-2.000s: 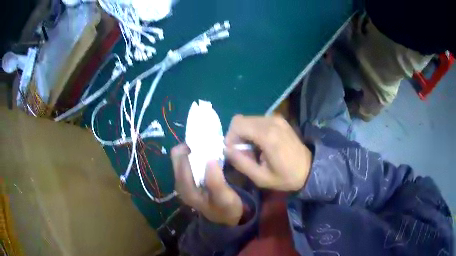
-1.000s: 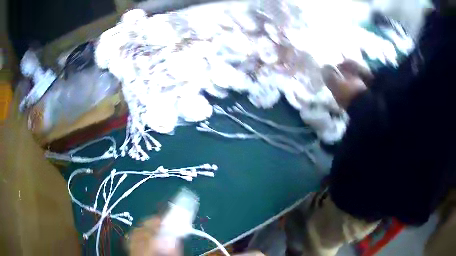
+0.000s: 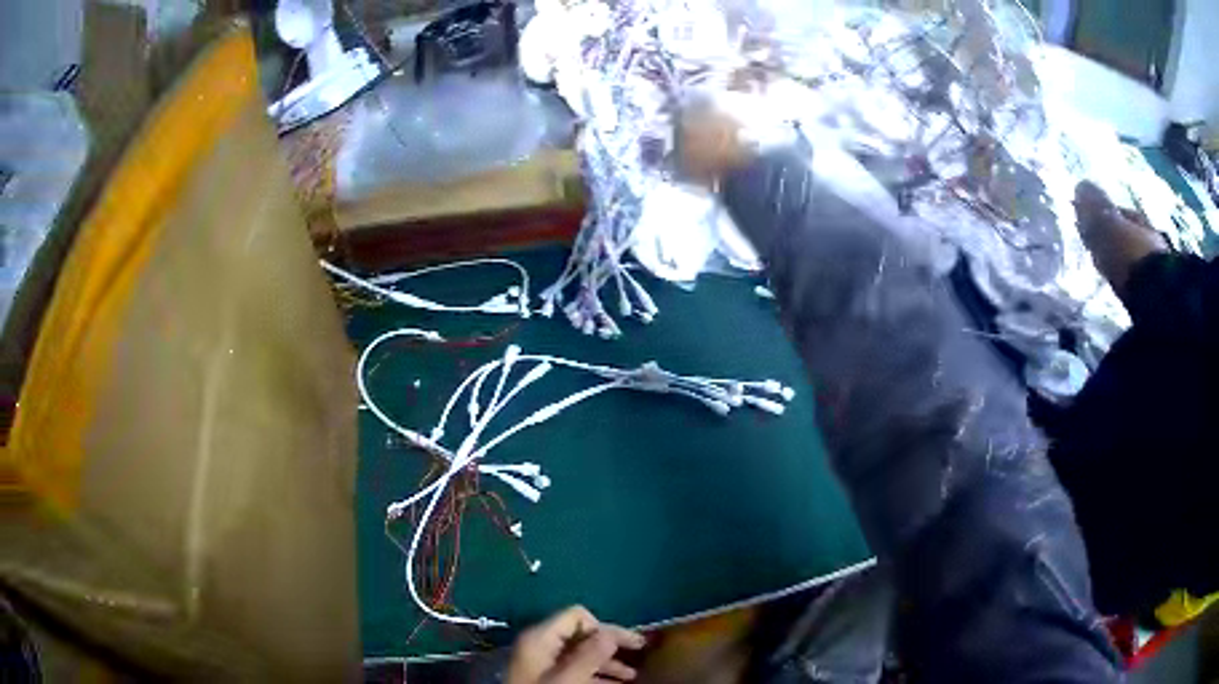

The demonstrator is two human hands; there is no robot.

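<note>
My right arm reaches far over the bench, and my right hand (image 3: 709, 142) is blurred at the heap of white round units (image 3: 869, 80); whether it grips one is unclear. My left hand (image 3: 575, 649) is low at the bench's near edge, partly cut off by the picture's bottom, fingers loosely curled with nothing visible in them. White Y-splitter cables (image 3: 588, 381) lie crossed on the green bench top (image 3: 668, 494). Thin reddish wires (image 3: 452, 535) lie beneath and beside them. A fan of white cable ends (image 3: 602, 287) hangs from the heap.
A large brown carton (image 3: 227, 401) with yellow-orange tape stands at left. Behind it are a small box with a clear plastic bag (image 3: 441, 140), a white fan-like object (image 3: 314, 54) and a dark object. Another person's hand (image 3: 1112, 230) and dark sleeve are at the heap's right.
The view has swung left and up. The white disc is no longer in my left hand, and my right arm now stretches across to the heap.
</note>
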